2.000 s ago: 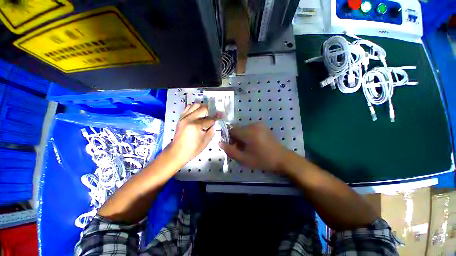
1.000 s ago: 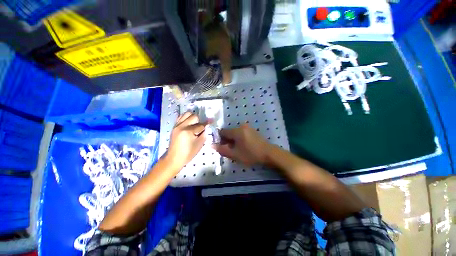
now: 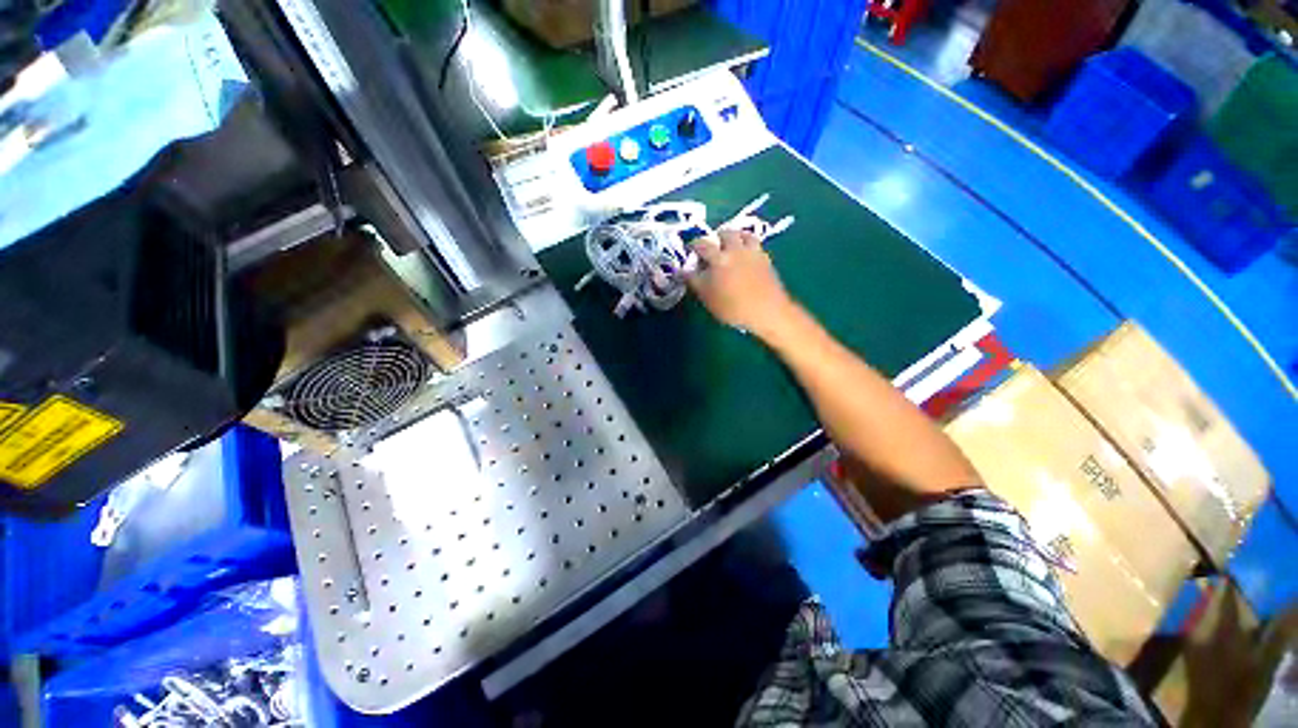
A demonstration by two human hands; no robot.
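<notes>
My right hand [image 3: 737, 282] is over the green mat [image 3: 840, 285], its fingertips at the right side of a pile of coiled white USB cables [image 3: 641, 256]. The fingers partly cover the cables, and whether they grip one cannot be told. My left hand is not in view. The jig [image 3: 430, 462] shows as a bright white block on the perforated work plate [image 3: 541, 484]; no cable can be made out at it.
The laser marking head [image 3: 128, 327] overhangs at left. A round fan grille [image 3: 356, 387] is behind the plate. The control box [image 3: 641, 150] stands behind the mat. A lined blue bin [image 3: 86, 697] holds white cables at lower left. Cardboard cartons [image 3: 1082, 484] are at right.
The view has swung to the right. My right hand has left the jig and moved onto the cables on the mat. My left hand has gone out of view, and the cable at the jig no longer shows.
</notes>
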